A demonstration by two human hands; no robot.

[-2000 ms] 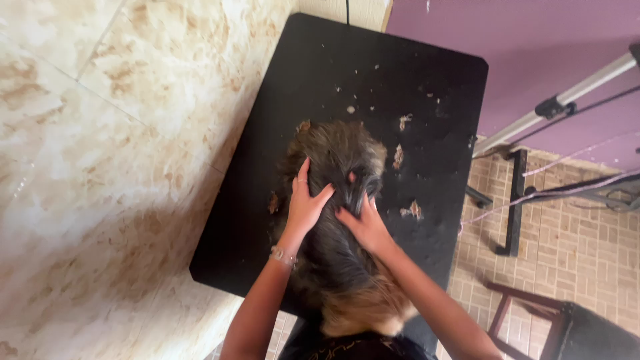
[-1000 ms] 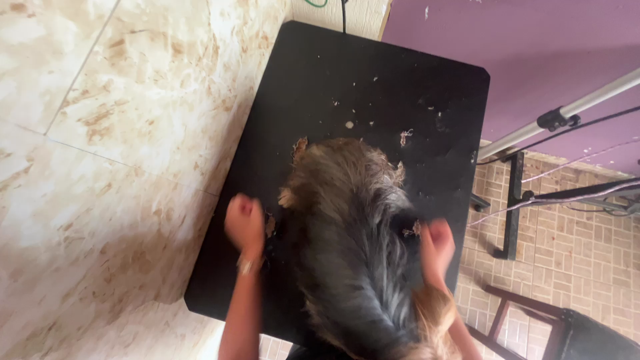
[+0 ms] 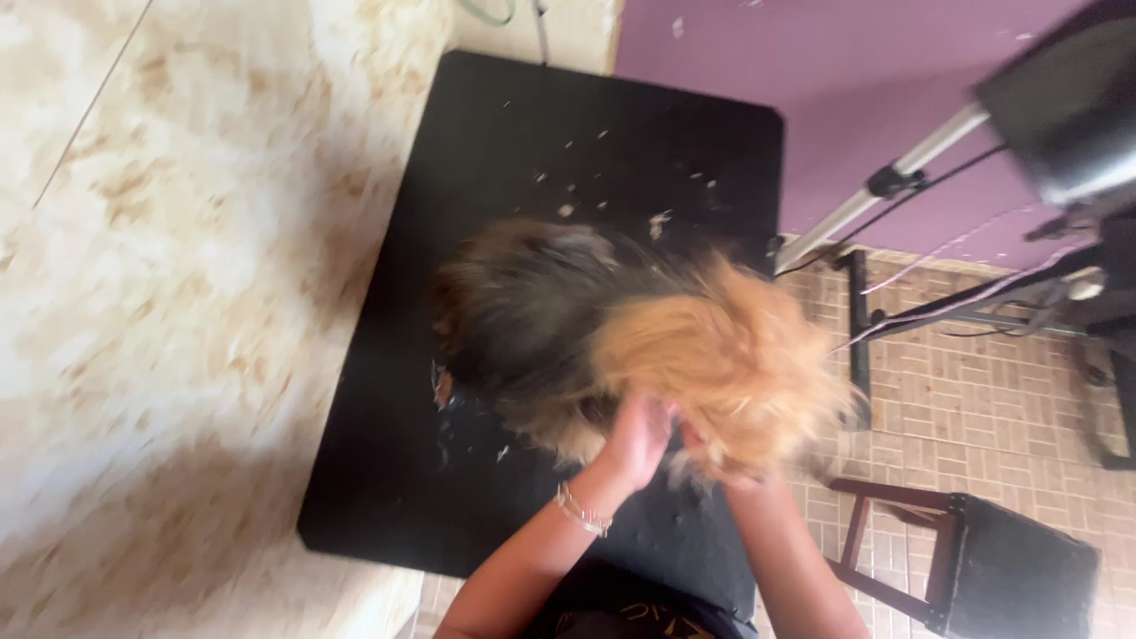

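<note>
A long-haired dog (image 3: 532,311) with dark grey fur on its back and golden fur on its head is on a black table (image 3: 479,133). Its head (image 3: 737,355) is toward the right edge. My left hand (image 3: 641,435), below a bracelet-wearing wrist, touches the dog under its head and chest. My right hand (image 3: 714,453) is under the golden fur of the head, its fingers mostly hidden. Small tufts of loose fur (image 3: 658,224) lie on the tabletop, with a brown tuft (image 3: 443,389) left of the dog.
A marbled tile wall (image 3: 222,222) borders the left side, a purple wall (image 3: 701,53) the far side. At right are a metal pole (image 3: 932,146), a black stand frame (image 3: 858,337), cables and a dark machine. A stool with a dark padded seat (image 3: 1021,568) stands at lower right.
The dog has turned, its golden head moving from the near edge toward the right. My hands were apart at its sides one second ago; now both are together under its head.
</note>
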